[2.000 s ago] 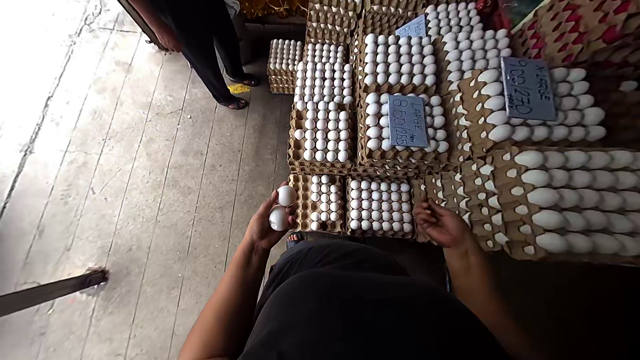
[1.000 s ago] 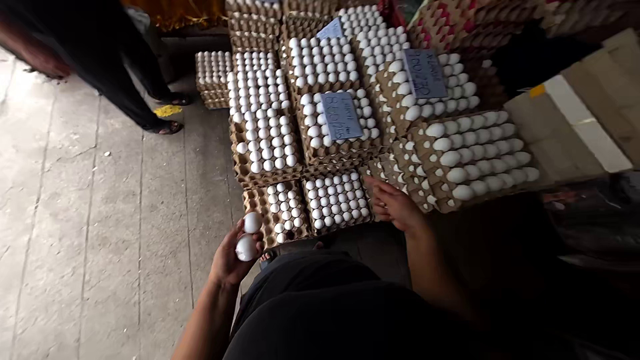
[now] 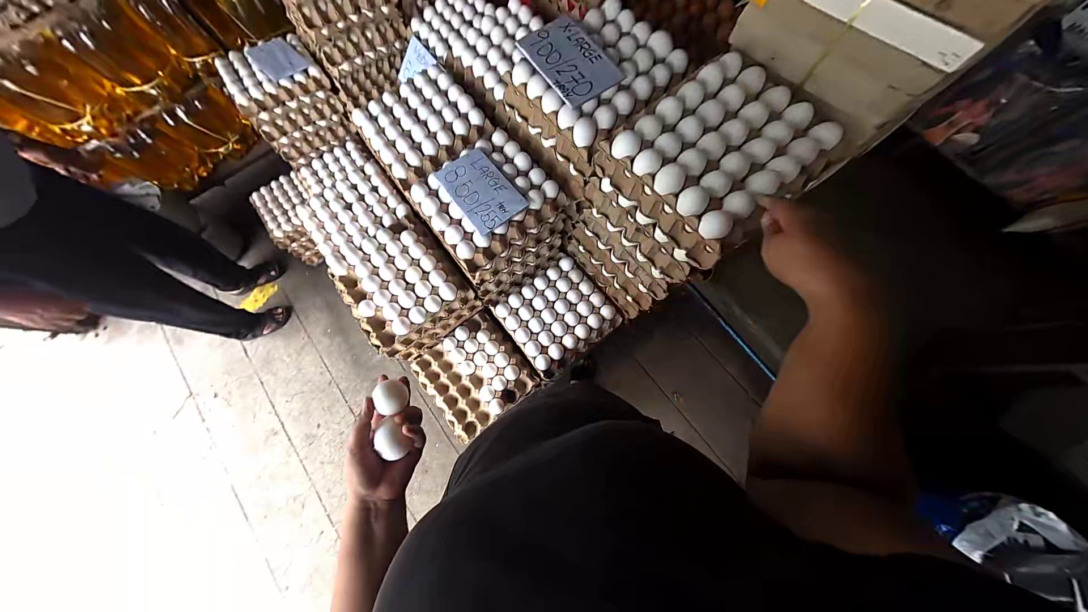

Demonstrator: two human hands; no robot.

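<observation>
Two white eggs (image 3: 391, 416) rest in my left hand (image 3: 384, 450), held palm up with the fingers curled round them. Just right of it lies a partly filled pulp egg tray (image 3: 450, 387), its left cells bare. A full tray of white eggs (image 3: 557, 314) adjoins it. My right hand (image 3: 790, 242) is at the lower right edge of the top tray of larger white eggs (image 3: 722, 140), fingers bent and blurred; whether it touches an egg or the tray cannot be told.
Stacked egg trays (image 3: 391, 255) fill the middle, some bearing handwritten price cards (image 3: 481, 191). A cardboard box (image 3: 850, 68) stands at the upper right. Bottles of amber liquid (image 3: 127, 76) are at the upper left, beside a person in dark trousers (image 3: 110, 246) on the concrete floor.
My right hand has moved right, from beside the stacked trays to the edge of the larger eggs' tray. My left hand keeps the two eggs. The view has shifted and turned.
</observation>
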